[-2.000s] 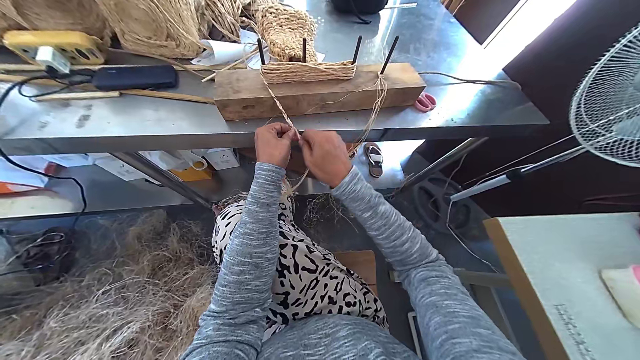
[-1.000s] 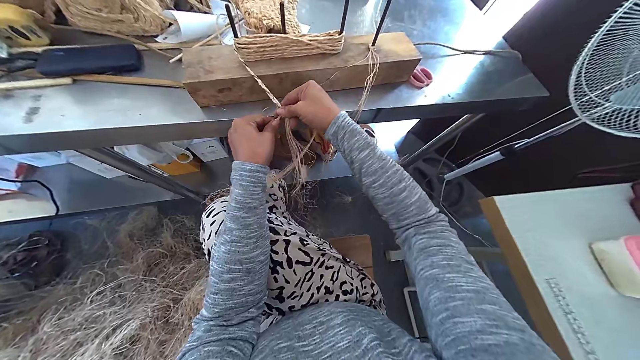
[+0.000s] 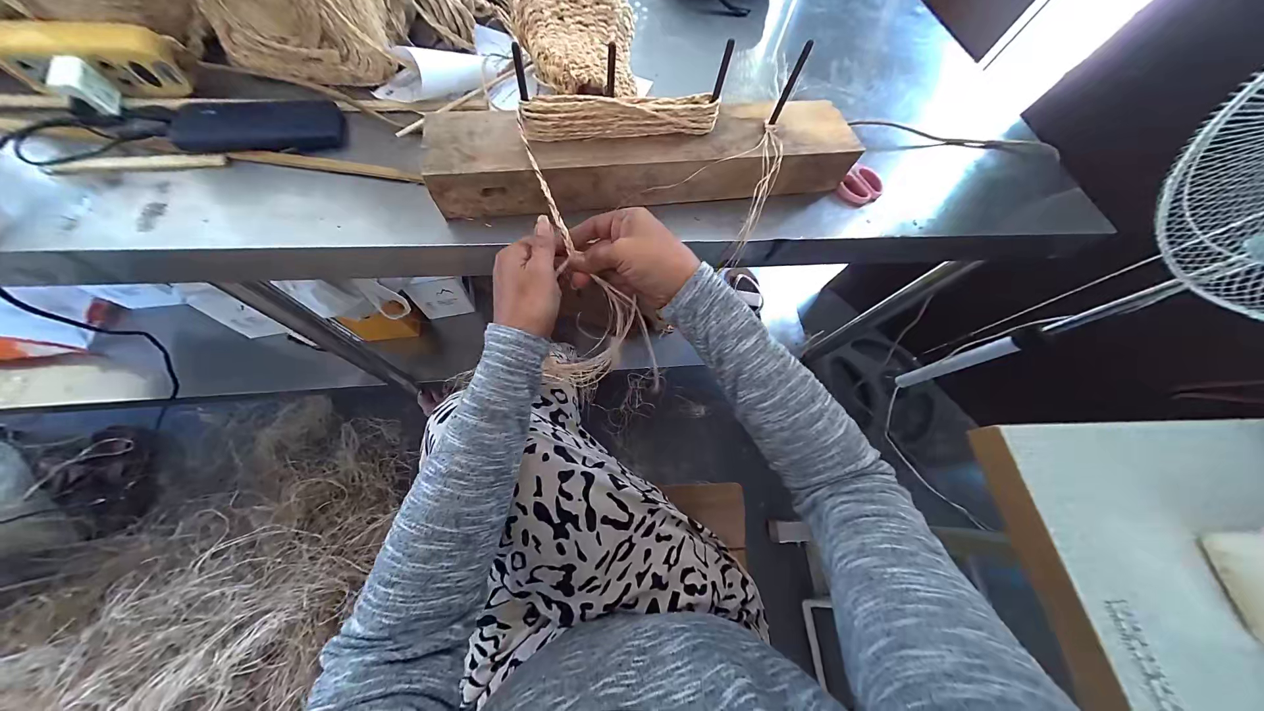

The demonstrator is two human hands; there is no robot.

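Observation:
My left hand (image 3: 528, 278) and my right hand (image 3: 632, 255) meet in front of the table edge, both pinching a braided plant-fibre cord (image 3: 545, 188). Loose fibre ends (image 3: 612, 326) hang below my fingers. The cord runs up to the left end of a wooden block (image 3: 642, 163) with several upright black pegs. Finished cord (image 3: 622, 117) is wound around the pegs on the left and middle. A bundle of loose fibres (image 3: 765, 183) hangs from the rightmost peg. My fingertips partly hide one another and the cord between them.
Pink-handled scissors (image 3: 860, 185) lie right of the block. A dark case (image 3: 259, 125), a yellow power strip (image 3: 94, 54) and coiled fibre (image 3: 296, 39) are at left. A heap of raw fibre (image 3: 227, 553) lies on the floor; a fan (image 3: 1220, 197) stands at right.
Compared with two seconds ago, my hands have shifted relative to each other around the cord, and more loose strands show below them. The wound cord on the pegs looks unchanged.

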